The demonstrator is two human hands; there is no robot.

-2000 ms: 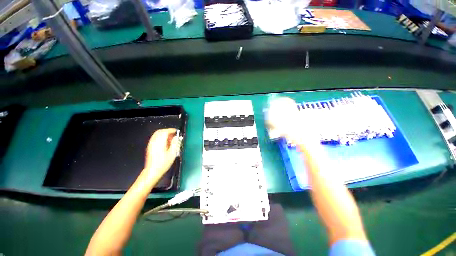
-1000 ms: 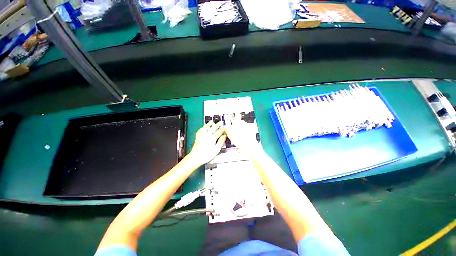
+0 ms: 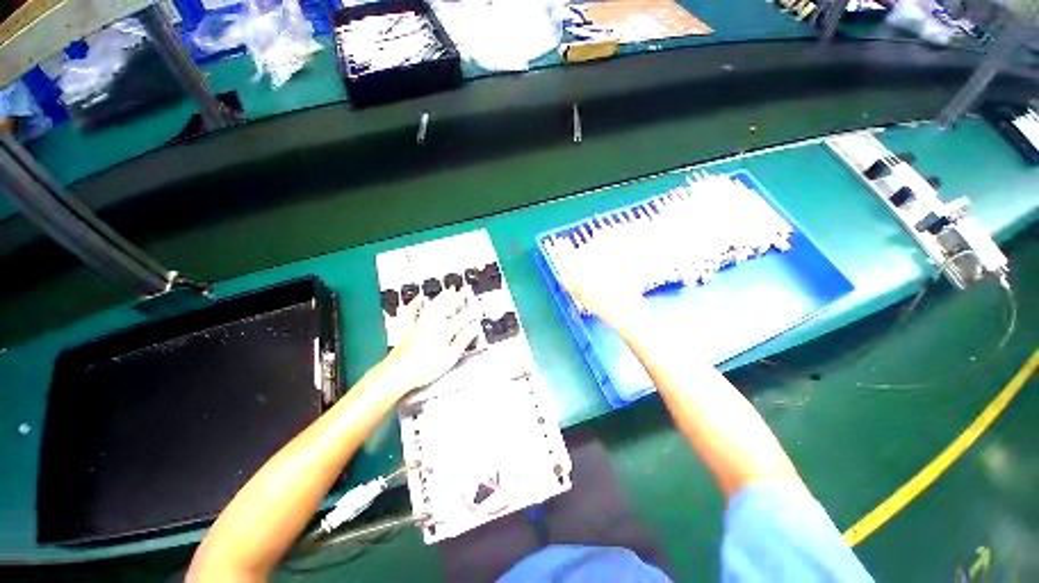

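Note:
The pale fixture point(image 3: 484, 444) lies in front of me with two rows of black holders point(image 3: 484, 278) across its far half. My left hand point(image 3: 435, 337) lies over the holders with its fingers pointing away from me; what is under it is hidden. The blue tray point(image 3: 718, 330) is to the right, with a dense row of white pen-shaped units point(image 3: 684, 233) in its far part. My right hand point(image 3: 583, 298) is at the tray's left edge by the units. It is washed out against them, so its grip cannot be made out.
A black tray point(image 3: 182, 410) lies to the left, a cable with a white connector point(image 3: 356, 503) at the fixture's lower left. Another fixture point(image 3: 911, 205) is at right. Two loose units point(image 3: 577, 123) lie on the dark strip. A metal post point(image 3: 80, 222) stands at left.
The view has turned to the right. My right hand has moved from the fixture to the blue tray's left side. My left hand has stayed over the holders.

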